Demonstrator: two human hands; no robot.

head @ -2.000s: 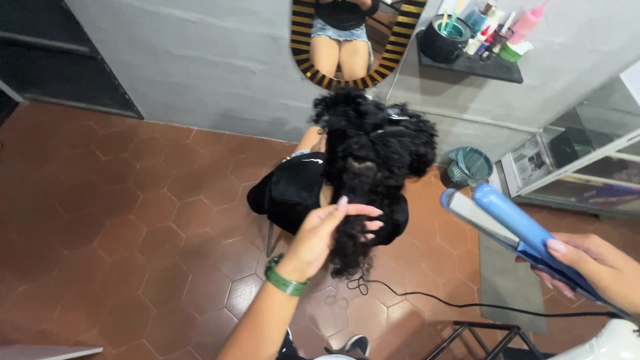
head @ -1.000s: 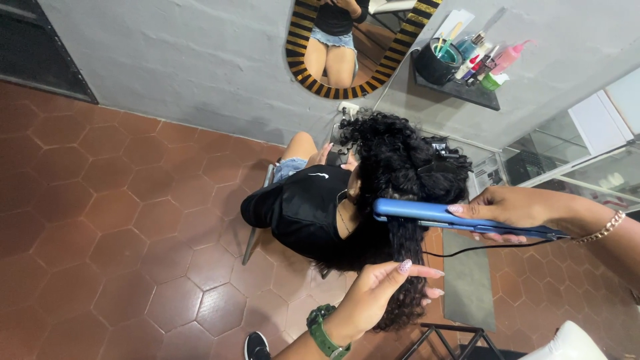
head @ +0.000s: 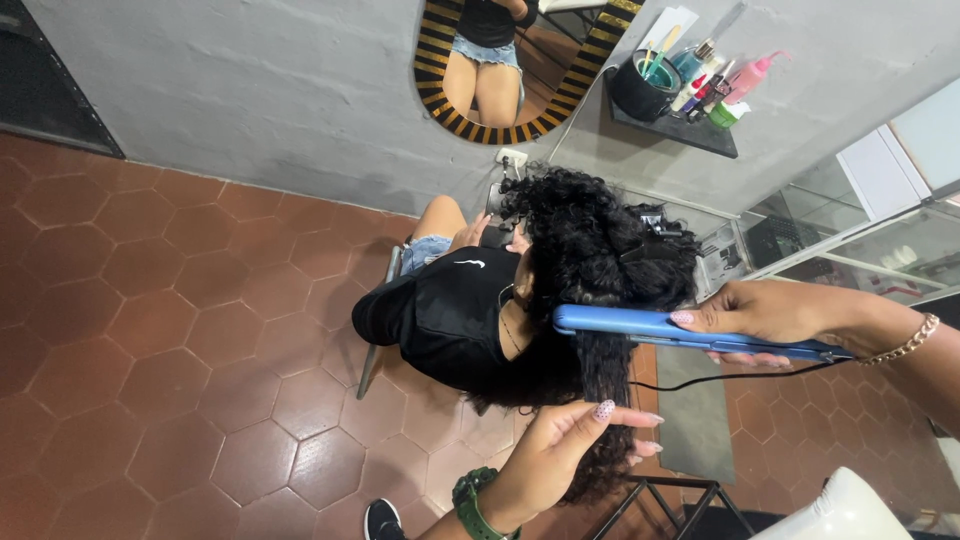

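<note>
My right hand (head: 742, 322) grips a blue hair straightener (head: 645, 324), whose plates are closed across a strand of black hair (head: 606, 371) near the seated person's head. Below the straightener, my left hand (head: 562, 450) holds the same strand between its fingers; the part under the plates looks flatter, and the ends look curly. Curly hair (head: 592, 240) is gathered higher on the head with a dark hair clip (head: 654, 223). The seated person wears a black top (head: 450, 315) and holds a phone in the lap. The person's face is hidden.
A black-and-gold framed mirror (head: 495, 135) hangs on the grey wall. Beside it, a dark shelf (head: 682, 133) holds a black pot (head: 637, 94) and several bottles. A glass cabinet (head: 847, 232) stands at the right. The straightener's cord (head: 705, 381) hangs below; a metal frame (head: 667, 487) stands lower right.
Two seconds ago the straightener was off the hair at the right; a second ago it was on the strand. Since then, my hands and the straightener have stayed near the same places.
</note>
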